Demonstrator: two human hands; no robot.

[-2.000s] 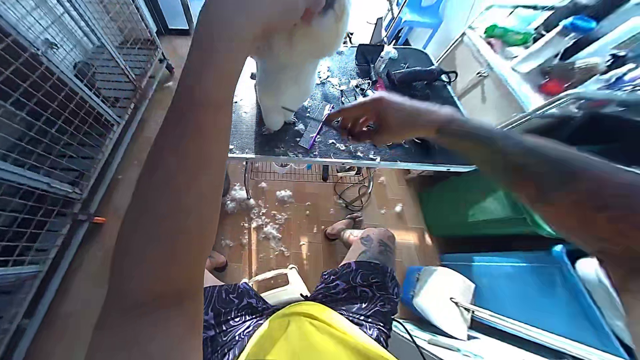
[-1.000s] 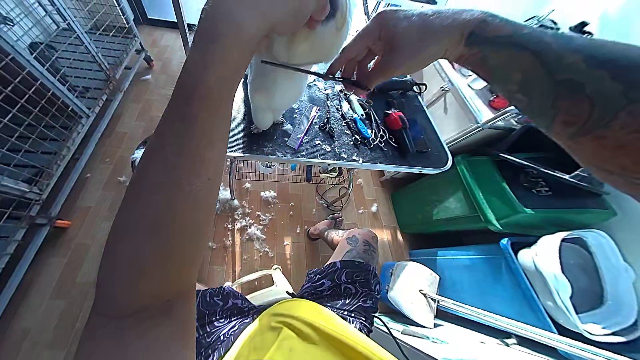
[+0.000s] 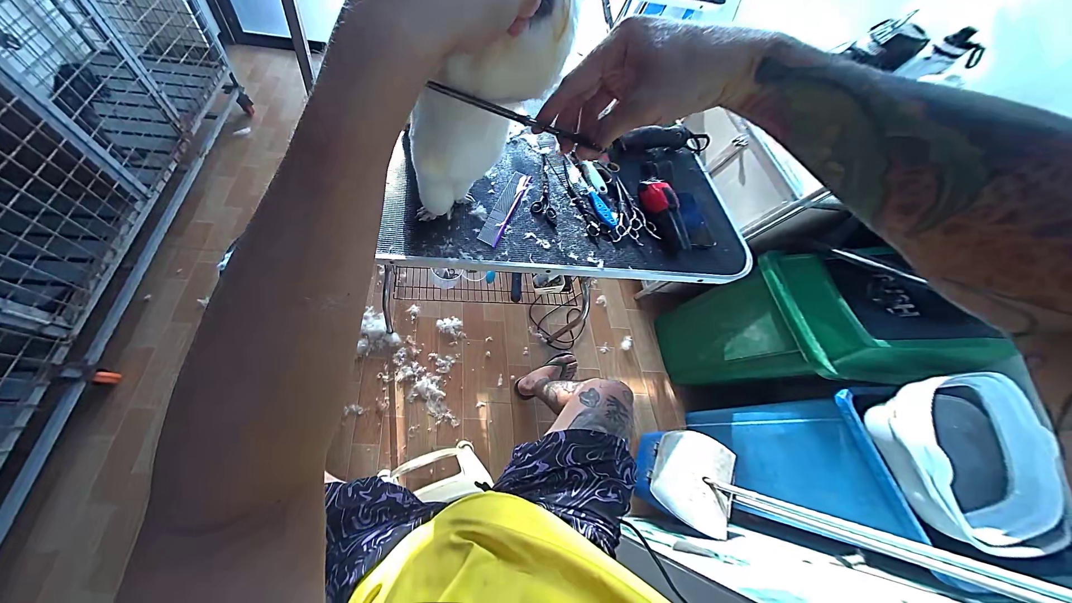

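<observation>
A white-furred animal (image 3: 469, 142), probably a dog, stands on the black grooming table (image 3: 419, 243) at the top; its head is mostly cut off by the frame. My left hand (image 3: 494, 25) is at its upper body or head, partly out of view, so its exact hold is unclear. My right hand (image 3: 611, 92) holds grooming shears (image 3: 494, 109), whose long blades lie across the front of the white fur, pointing left. Just below on the tabletop are a metal comb with a purple spine (image 3: 505, 209), several more scissors (image 3: 544, 201), a blue-handled tool (image 3: 601, 209) and a red and black clipper (image 3: 660, 201).
Wire cages (image 3: 84, 167) line the left side. Clumps of cut fur (image 3: 419, 377) lie on the wooden-look floor. A green bin (image 3: 729, 335), a blue container (image 3: 770, 452), a white plastic tub (image 3: 1022, 469) and a long-handled dustpan (image 3: 691, 477) stand at the right.
My right hand has moved up from near the comb, and the shears in it now cross the animal's fur. My left hand stays at the animal's upper part.
</observation>
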